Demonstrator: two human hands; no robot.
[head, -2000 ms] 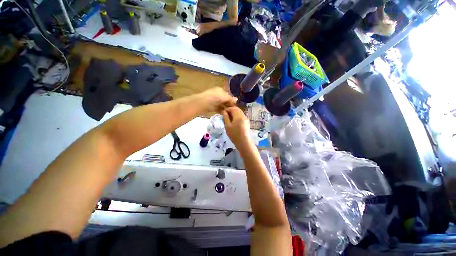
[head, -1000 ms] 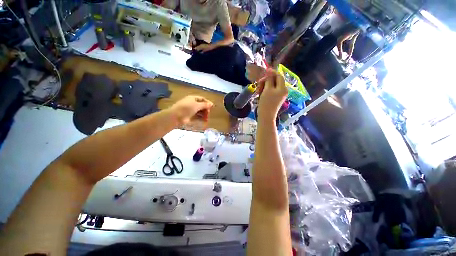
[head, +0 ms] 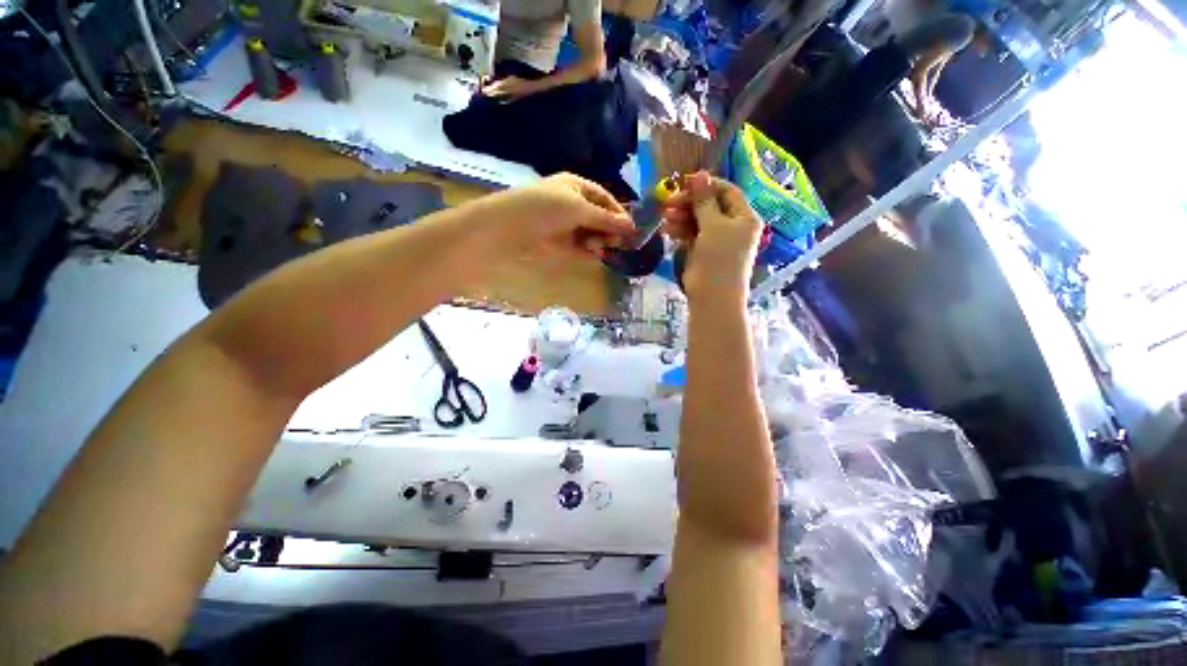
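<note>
My left hand is raised above the brown board, with thumb and fingertips pinched. My right hand is just right of it, also pinched at the fingertips. A short, thin pale line shows between the hands; whether it is thread or a tool I cannot tell. The yellow-tipped thread cone is behind my fingers and mostly hidden. Its black stand disc shows below them. The white sewing machine lies across the front, below both hands.
Open black-handled shears, a small pink-topped spool and a clear plastic cup are behind the machine. Grey cut pieces lie on the board. Clear plastic bags bulge at right. A green basket and a person's arm are beyond.
My hands were together two seconds ago, then wide apart. Now my left hand has moved right and up, close to my right hand, in front of the yellow-tipped cone.
</note>
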